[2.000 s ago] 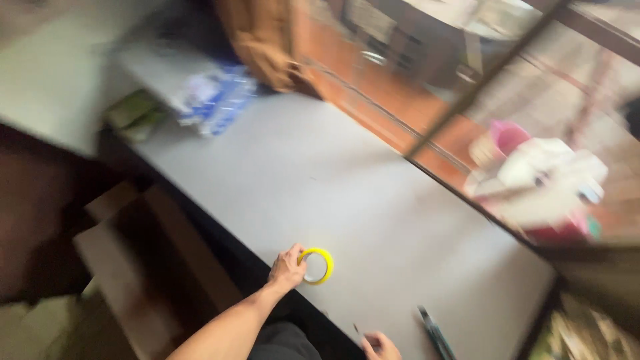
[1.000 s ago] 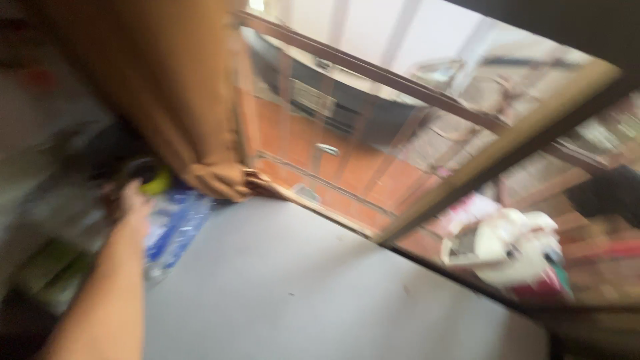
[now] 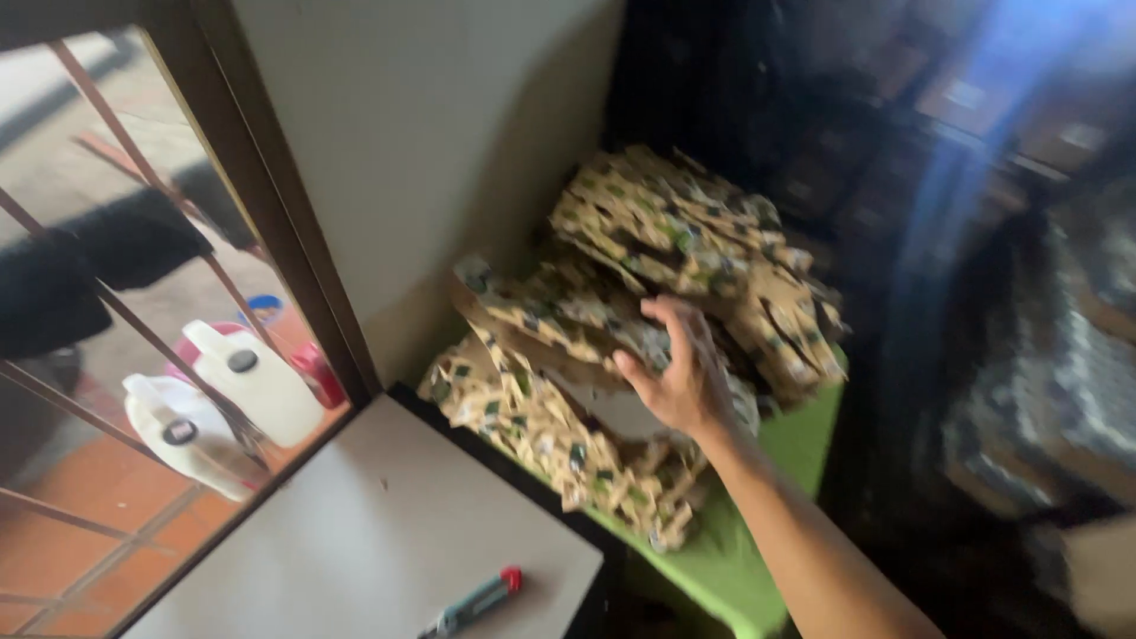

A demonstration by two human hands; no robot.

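Observation:
My right hand [image 3: 679,377] reaches over a pile of shredded brown paper padding [image 3: 559,435], its thumb and fingers apart and nothing seen between them. More of the slit paper [image 3: 683,231] lies just beyond the fingertips, with some clear plastic among the folds. The pile rests on a green cloth-like cover [image 3: 803,444]. On the grey tabletop [image 3: 355,524] at the lower left lies a utility knife [image 3: 475,603] with a red end, away from the hand. My left hand is outside the view.
A window frame [image 3: 266,204] with metal bars runs along the left. Behind it stand two white plastic jugs [image 3: 257,382] on orange tiles. A pale wall [image 3: 417,133] rises behind the table. Dark, blurred objects and a cardboard box [image 3: 1096,568] are at the right.
The view has swung far to the right. My left hand, earlier with a yellow tape roll by the blue-and-white packaging, is out of view. My right hand is now over the paper.

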